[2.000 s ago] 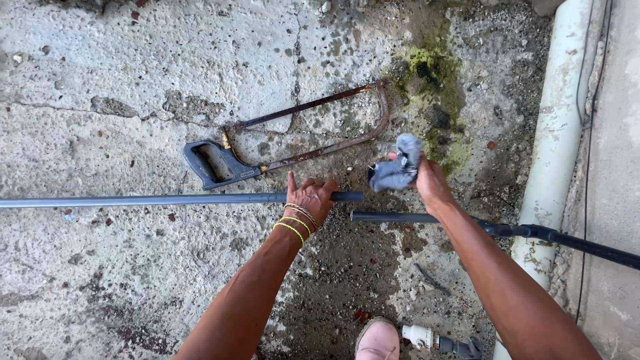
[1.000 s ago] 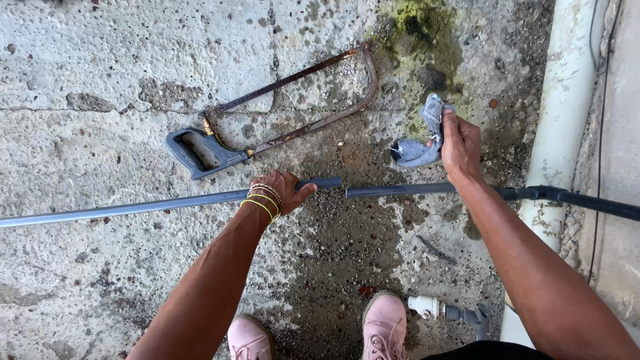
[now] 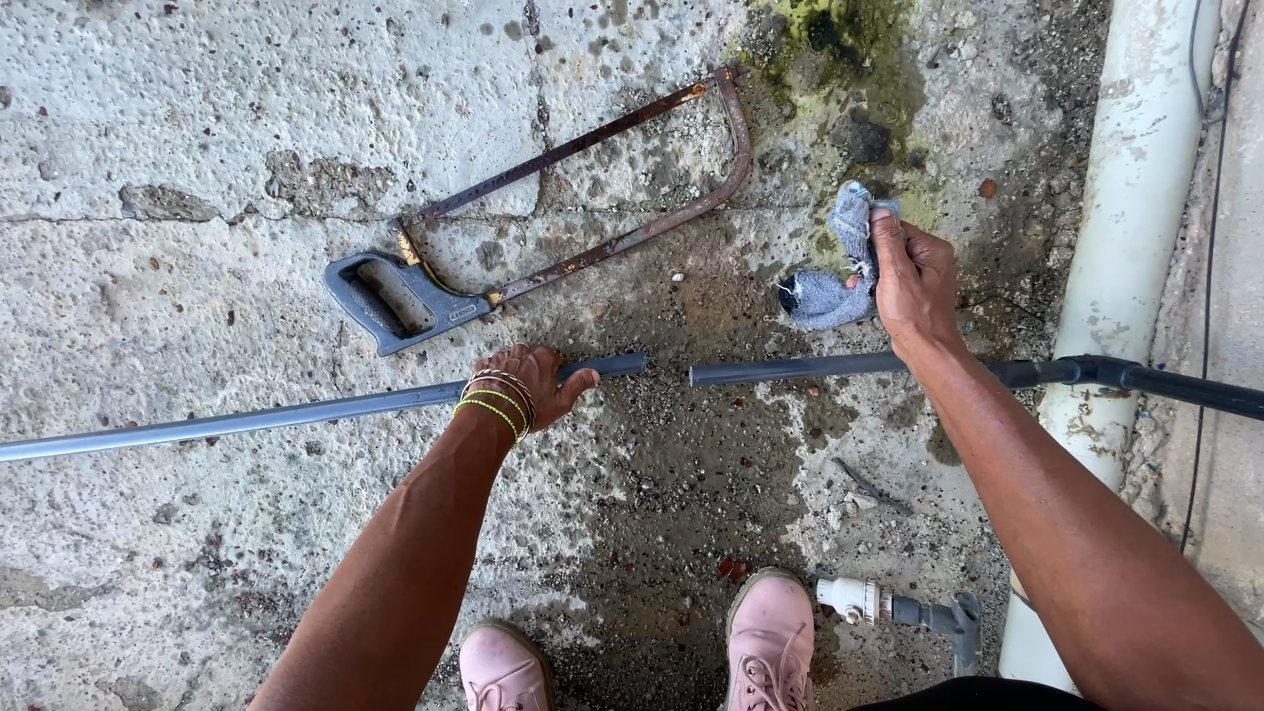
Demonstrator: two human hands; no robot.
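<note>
My left hand (image 3: 523, 385) is wrapped over a long grey plastic pipe (image 3: 296, 415) near its cut end. A short gap separates that end from a second grey pipe (image 3: 790, 369), which runs right to a dark fitting. Above the second pipe, my right hand (image 3: 916, 272) pinches a grey cloth (image 3: 829, 299), which looks like a worn sock and hangs in folds. A rusty hacksaw (image 3: 602, 249) with a grey handle lies on the concrete above my left hand.
A thick pale pipe (image 3: 1131, 197) runs down the right side, with a thin dark cable (image 3: 1207, 267) beside it. A white coupling with grey pipe pieces (image 3: 854, 599) lies by my pink boots (image 3: 772, 632). Green moss (image 3: 869, 59) grows at the top.
The two pipe ends were offset two seconds ago and now lie nearly in line with a gap between them. My right hand still holds the cloth, now hanging more spread out.
</note>
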